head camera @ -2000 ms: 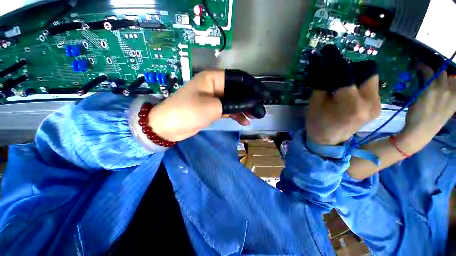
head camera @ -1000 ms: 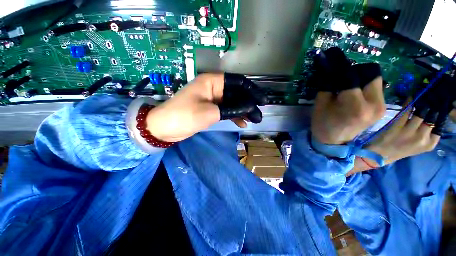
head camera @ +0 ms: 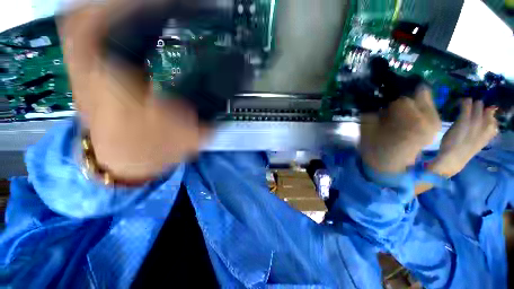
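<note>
My left hand [head camera: 143, 127], blurred and wearing black finger covers, is raised over the left green circuit board [head camera: 34, 87] and hides much of it. Board shows between its dark fingers. Whether it holds anything cannot be told. My right hand [head camera: 397, 132], also in black finger covers with a blue strap at the wrist, is over the near part of the right circuit board [head camera: 360, 42]. Its fingers are bent, and its fingertips blur into the dark parts there. Anything in them is hidden.
A silver conveyor rail [head camera: 262, 135] runs along the near board edges, with a dark chain [head camera: 276, 114] behind it. A grey surface [head camera: 304, 48] shows between the boards. Another person's hand [head camera: 468, 135] is at the right. Cardboard boxes [head camera: 296, 186] are below the rail.
My left hand has moved left and up from the gap between the boards to over the left board. My right hand stays near the same place. The other person's hand has shifted.
</note>
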